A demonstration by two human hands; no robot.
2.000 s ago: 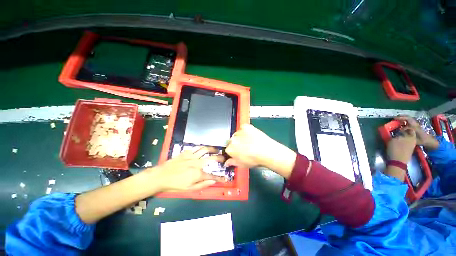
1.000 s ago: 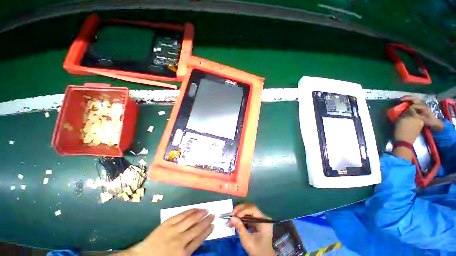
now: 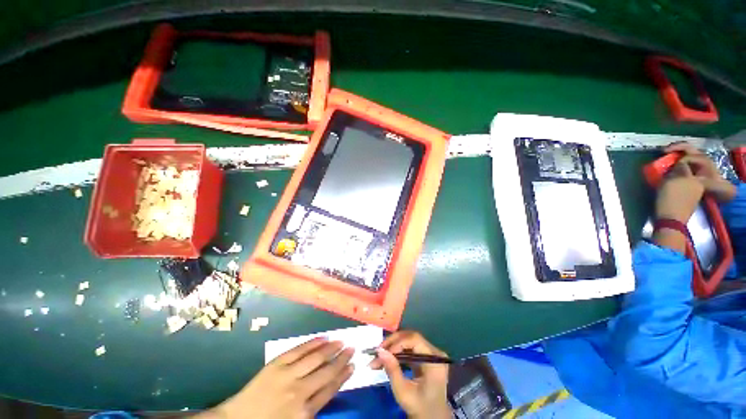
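Note:
A white sheet [image 3: 365, 378] lies at the bench's front edge. My left hand [image 3: 304, 378] lies flat on it with the fingers together. My right hand [image 3: 415, 380] holds dark tweezers [image 3: 421, 358], their tip pointing left over the sheet near my left fingertips. Whether anything is between the tips is too small to tell. Beyond the hands, an open tablet [image 3: 364, 184] lies in a red-orange foam tray [image 3: 321, 296], tilted to the right, its circuit board [image 3: 331, 248] at the near end. No hand touches it.
A red parts bin [image 3: 102, 204] with pale pieces stands left. A pile of dark parts and pale squares [image 3: 204, 301] lies beside it. Another tablet in a tray [image 3: 143, 82] is at the back left. A white tray [image 3: 511, 245] holds a tablet at right. A person's hands [image 3: 683, 192] work far right.
Since two seconds ago, both hands have left the tablet for the white sheet, and tweezers now show in my right hand. The near tray looks more tilted. Over the last second the hands barely moved.

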